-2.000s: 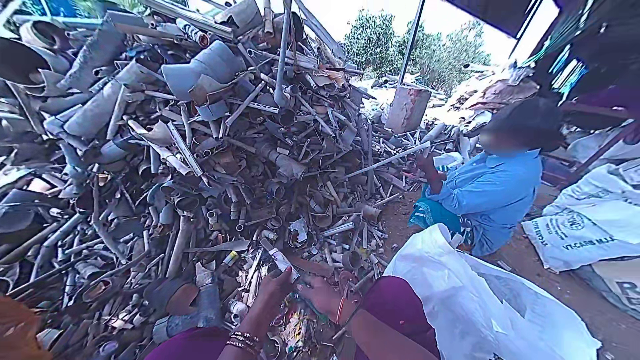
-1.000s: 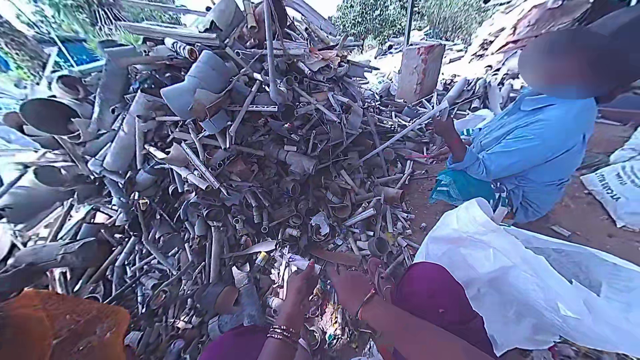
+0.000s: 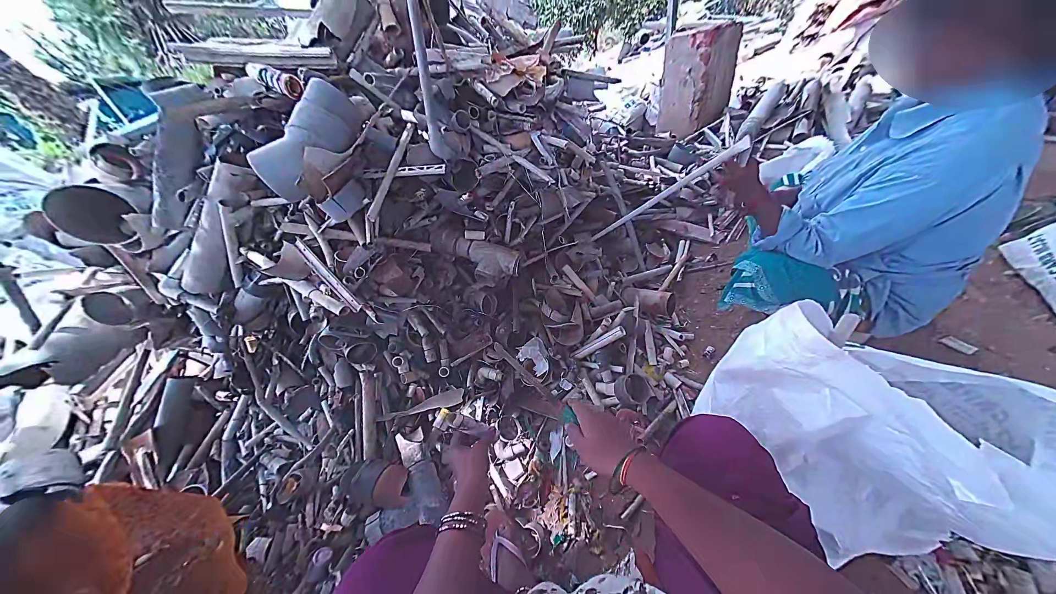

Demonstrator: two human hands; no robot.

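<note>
My left hand [image 3: 469,458], with bangles at the wrist, is low over the heap of scrap plastic pipes and fittings [image 3: 487,256]. Its fingers are beside a small pale piece with a yellow end [image 3: 445,418]; blur hides whether they grip it. To its right, my right hand [image 3: 601,441] is closed on something green [image 3: 569,415], which looks like the handle of a long, dark, blade-like tool [image 3: 528,375] angled up and left. Small pipe offcuts [image 3: 511,466] lie between and below the hands.
At right, a person in a blue shirt [image 3: 916,190] sits holding a long pale pipe [image 3: 676,186]. A white woven sack [image 3: 792,412] lies by my right knee. A concrete block [image 3: 700,78] stands behind the heap, and an orange-brown object [image 3: 173,536] is at lower left.
The pale pipe piece held up by my left hand two seconds ago no longer shows there. My hands have moved apart. The view has swung left.
</note>
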